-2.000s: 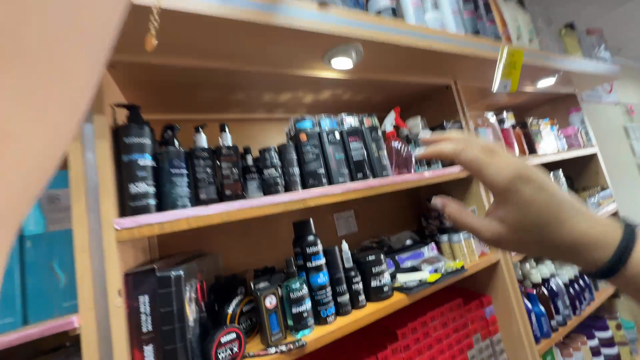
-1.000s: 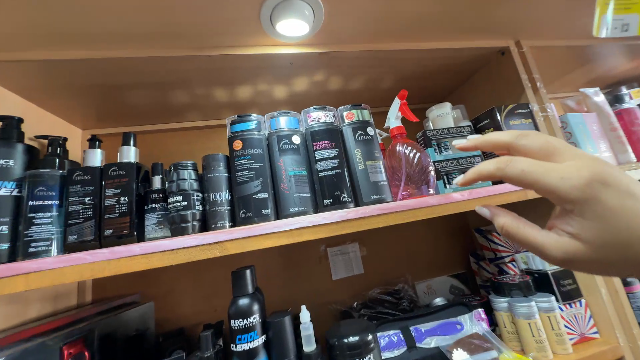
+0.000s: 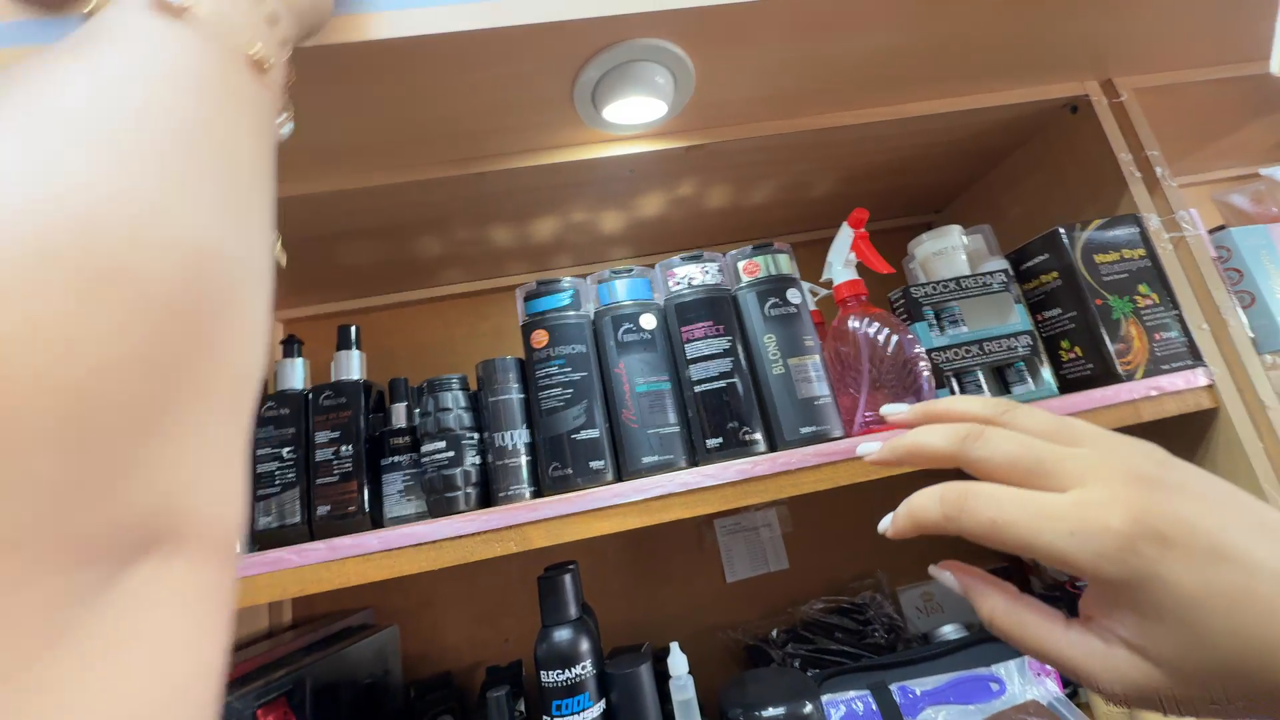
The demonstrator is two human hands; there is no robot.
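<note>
My right hand (image 3: 1060, 520) hovers in front of the shelf edge at the right, fingers apart and holding nothing. Its fingertips are nearest a pink spray bottle (image 3: 875, 350) with a red and white trigger. Boxes marked Shock Repair (image 3: 975, 330) and a hair dye shampoo box (image 3: 1120, 300) stand above it. Black Truss bottles (image 3: 640, 380) stand upright in a row left of the spray bottle. My left forearm (image 3: 130, 330), wearing a bracelet, rises blurred along the left side. Only a small part of my left hand (image 3: 290, 15) shows at the top edge; its fingers are hidden.
A wooden shelf with a pink edge strip (image 3: 560, 505) crosses the view. Below are a black Elegance bottle (image 3: 570, 650), a white dropper bottle (image 3: 682, 680) and a purple-handled item (image 3: 950, 690) in plastic. A round lamp (image 3: 633, 88) sits in the panel above.
My left forearm, out of view one second ago, is back at the left. My right hand reaches further into view with its fingers still apart. The view has shifted.
</note>
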